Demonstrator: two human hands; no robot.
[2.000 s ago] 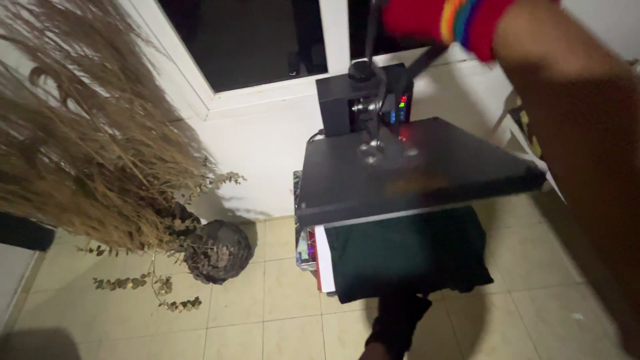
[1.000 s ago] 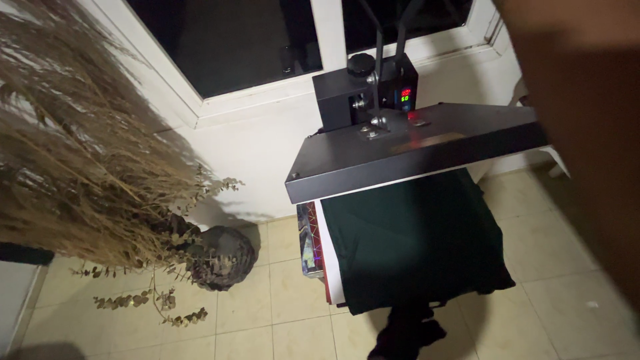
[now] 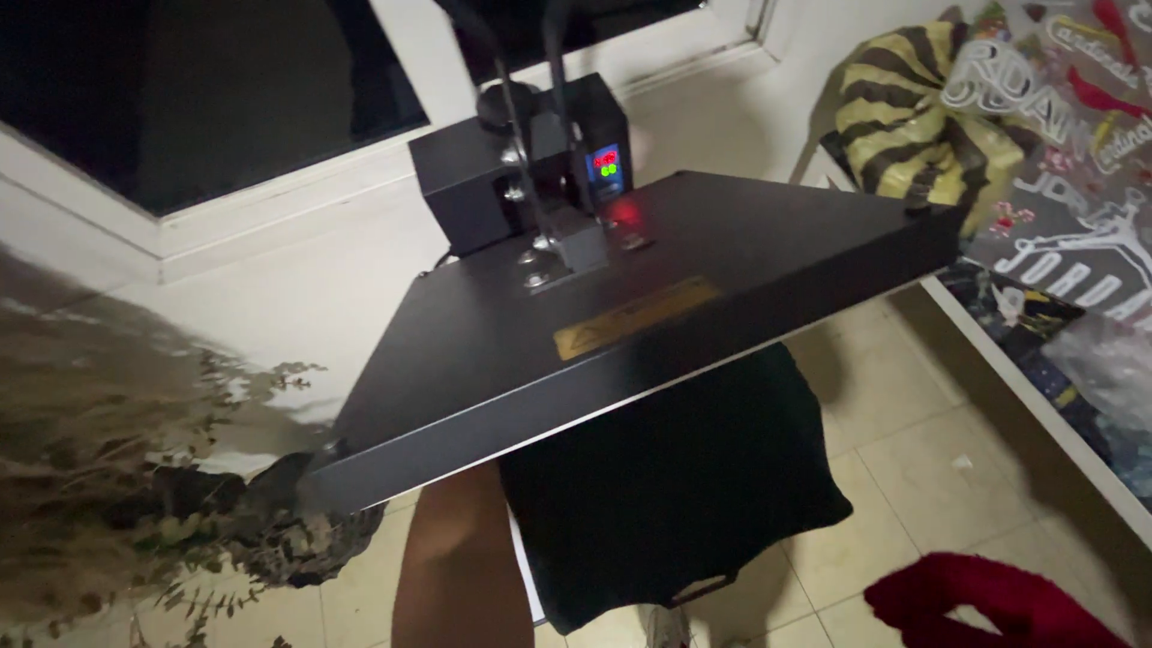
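A black heat press [image 3: 630,270] stands with its flat upper plate raised and tilted, a lit display on its control box. Beneath the plate, a dark garment [image 3: 666,477] lies spread, its near edge hanging down. My left forearm reaches up from the bottom edge beside the garment; the plate hides my left hand. At the lower right, my right hand [image 3: 981,598] wears a red knitted glove. Its fingers curl with a gap between them, nothing visible in it, apart from the garment.
On the right, a white-edged table [image 3: 1017,378] holds printed transfer sheets [image 3: 1071,225] and a yellow-and-black striped bundle [image 3: 918,117]. Dried plants [image 3: 81,450] and a dark woven-looking vase [image 3: 306,540] are at the left. A white-framed window [image 3: 153,234] is behind the press.
My gloved right hand, at the press's handle two seconds ago, is now low at the right. My left forearm has come in under the plate. The view has shifted right and closer.
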